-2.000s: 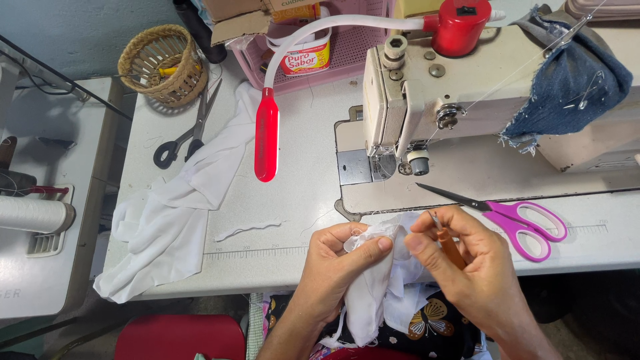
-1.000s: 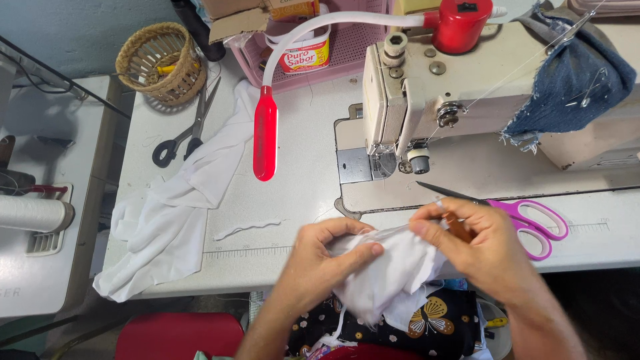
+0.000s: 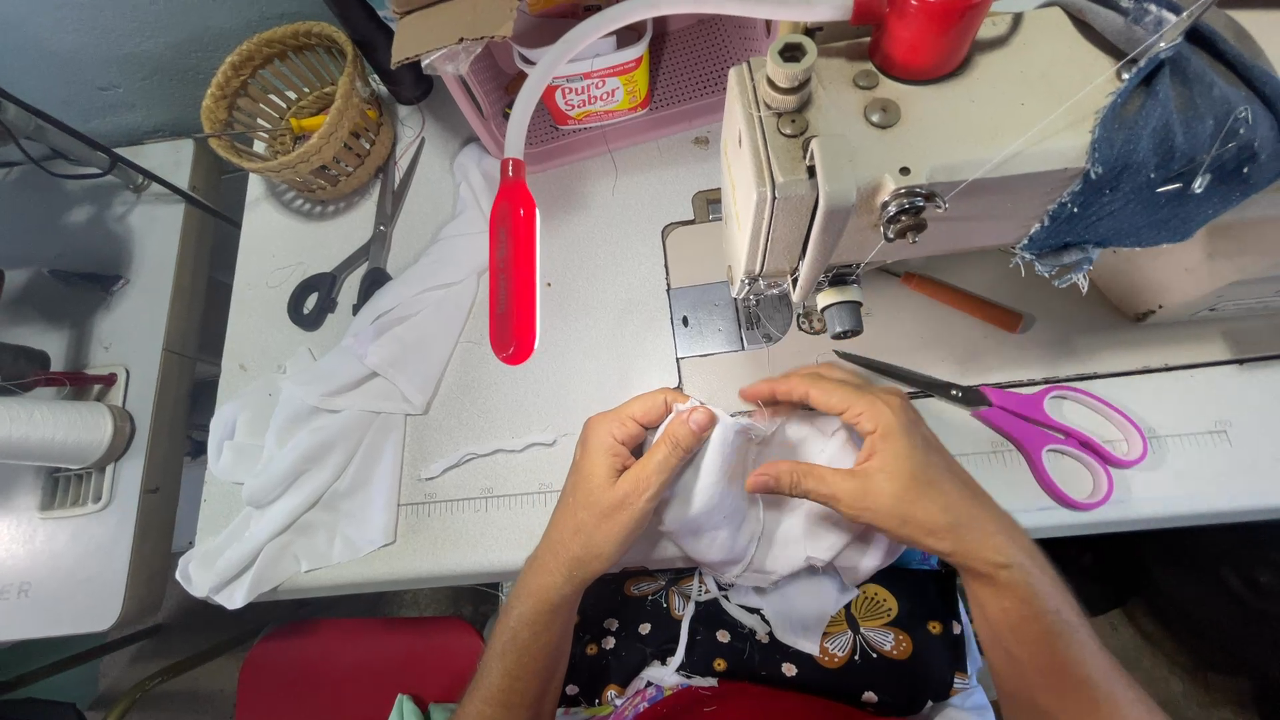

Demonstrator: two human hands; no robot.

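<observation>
My left hand [image 3: 630, 465] pinches the upper edge of a white fabric piece [image 3: 715, 500] between thumb and forefinger, at the table's front edge. Beside it, my right hand [image 3: 870, 450] has thumb and fingers spread around the right part of the cloth; whether its fingertips grip it is unclear. Loose threads stand up from the fabric's edge. Just above is the sewing machine [image 3: 830, 170]. An orange-handled tool [image 3: 965, 302] lies on the machine bed, its tip hidden behind the presser area. Purple-handled scissors [image 3: 1040, 425] rest right of my right hand.
White cloth [image 3: 340, 430] drapes over the table at left, near black-handled scissors [image 3: 370, 250] and a wicker basket [image 3: 300, 110]. A red lamp [image 3: 514, 265] hangs over the table. Behind it stands a pink basket [image 3: 690, 90]. A short white strip [image 3: 490, 455] lies near the ruler marks.
The orange-handled tool was in my right hand and now lies on the machine bed. My right hand has opened its fingers beside the white fabric, which my left hand still pinches.
</observation>
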